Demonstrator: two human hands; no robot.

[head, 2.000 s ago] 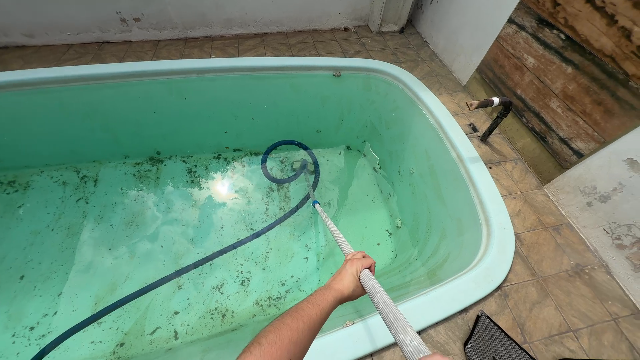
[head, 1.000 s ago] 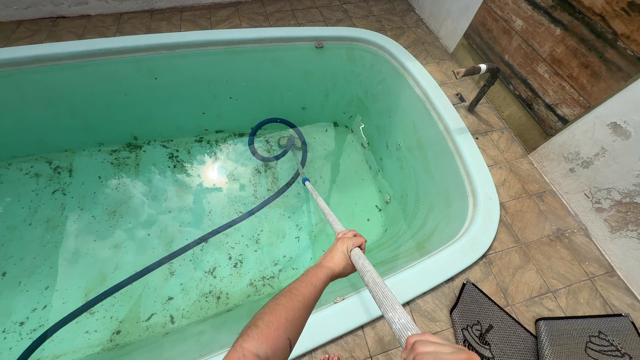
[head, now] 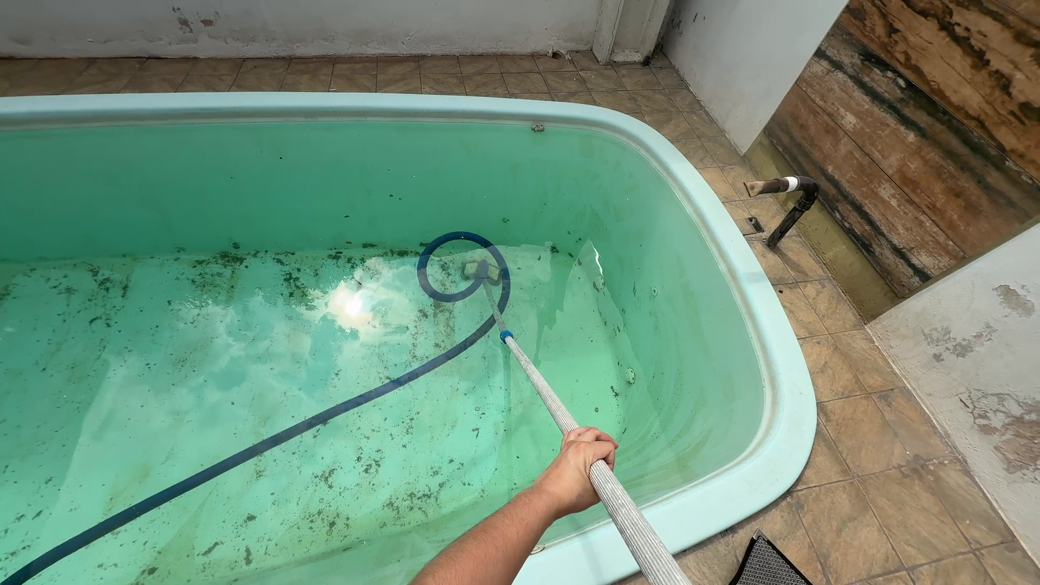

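My left hand (head: 578,471) is closed around a ribbed telescopic pole (head: 630,520) that slants down into the pool. Past a blue collar (head: 506,335) the thinner section runs to a vacuum head (head: 482,271) under the water. A dark blue hose (head: 325,416) loops around the head and trails to the lower left. Dark debris lies scattered over the pool floor (head: 309,487). The near end of the pole leaves the view at the bottom, and my right hand is out of frame.
The pale green pool rim (head: 731,227) curves around the right. Beyond it are brown floor tiles (head: 877,431), a dark elbow pipe (head: 796,203) standing up, and peeling white walls (head: 991,357). A corner of a black patterned flip-flop or mat (head: 768,562) shows at the bottom.
My right hand, seen on the pole's near end one second ago, is out of view. My left hand keeps its hold on the pole. The view has shifted.
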